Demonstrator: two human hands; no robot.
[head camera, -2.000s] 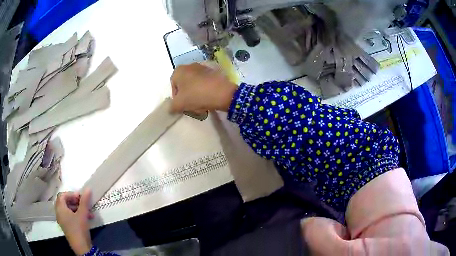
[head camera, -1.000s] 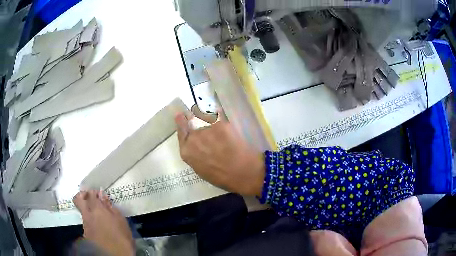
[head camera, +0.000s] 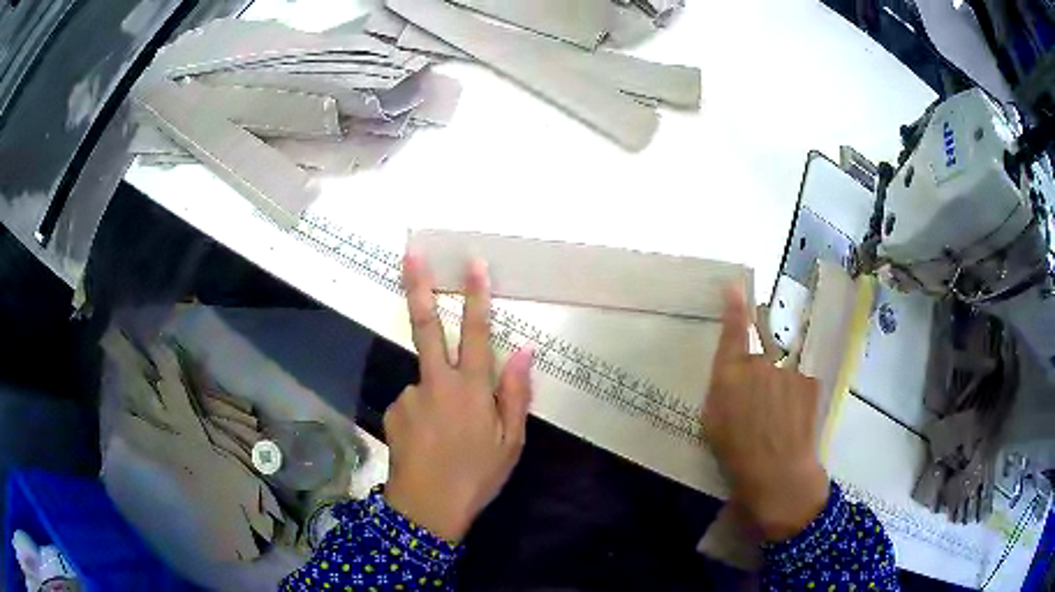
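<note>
A beige-grey fabric strip (head camera: 590, 274) lies flat on the white table. My left hand (head camera: 454, 405) rests two spread fingertips on its left end, with the thumb apart. My right hand (head camera: 766, 434) presses a pointing fingertip on its right end; the other fingers are curled and partly hidden. A second strip (head camera: 823, 318) lies beside the yellow tape (head camera: 850, 370), running from the needle area towards my right hand. Its lower part is hidden behind that hand. The machine head (head camera: 966, 185) stands at the right.
Loose strip piles (head camera: 312, 93) lie at the upper left and top. Darker sewn strips (head camera: 969, 428) hang under the machine arm. A printed ruler (head camera: 590, 376) runs along the front edge. Spare strips (head camera: 191, 451) and a round disc (head camera: 267, 457) lie lower left, near a blue bin (head camera: 81, 538).
The view has swung left. My right hand has moved off the strip beside the tape and onto the flat strip's right end. My left fingers have spread on its left end.
</note>
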